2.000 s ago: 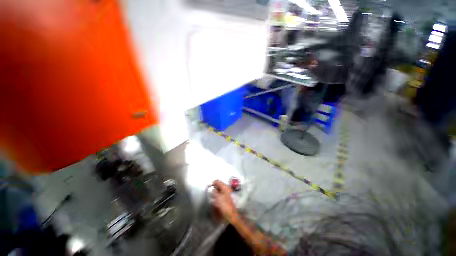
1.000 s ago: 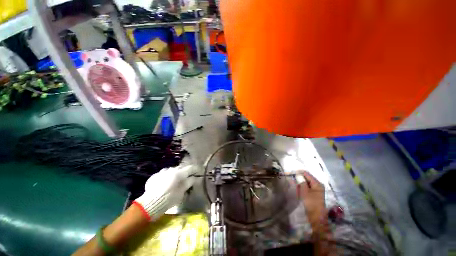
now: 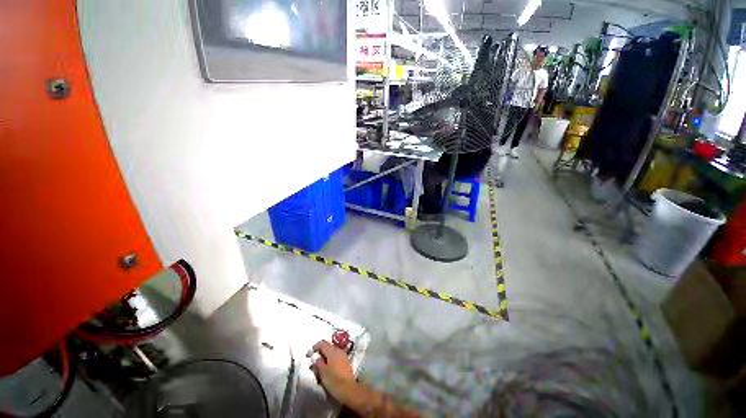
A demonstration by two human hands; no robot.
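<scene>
My right hand (image 3: 335, 371) is bare and lies low in the view at the corner of the grey metal machine bed (image 3: 262, 322). Its fingers are bent beside a small red part (image 3: 340, 337); what is under them is hidden. The round plate with a dark rim (image 3: 214, 392) is at the lower left, cut off by the bottom edge. My left hand is out of the picture. The clamping fixture cannot be made out.
The orange hood (image 3: 74, 196) and white machine body (image 3: 245, 139) fill the left. Red and black hoses (image 3: 176, 302) hang below. A blue bin (image 3: 309, 214), a standing fan (image 3: 440, 243) and floor tape (image 3: 393, 282) lie beyond. Blurred thin wires (image 3: 556, 380) are lower right. People stand behind.
Since one second ago the view has swung right, so the cable table, gloved left hand and fixture are out of view. My right hand is now beside the red part.
</scene>
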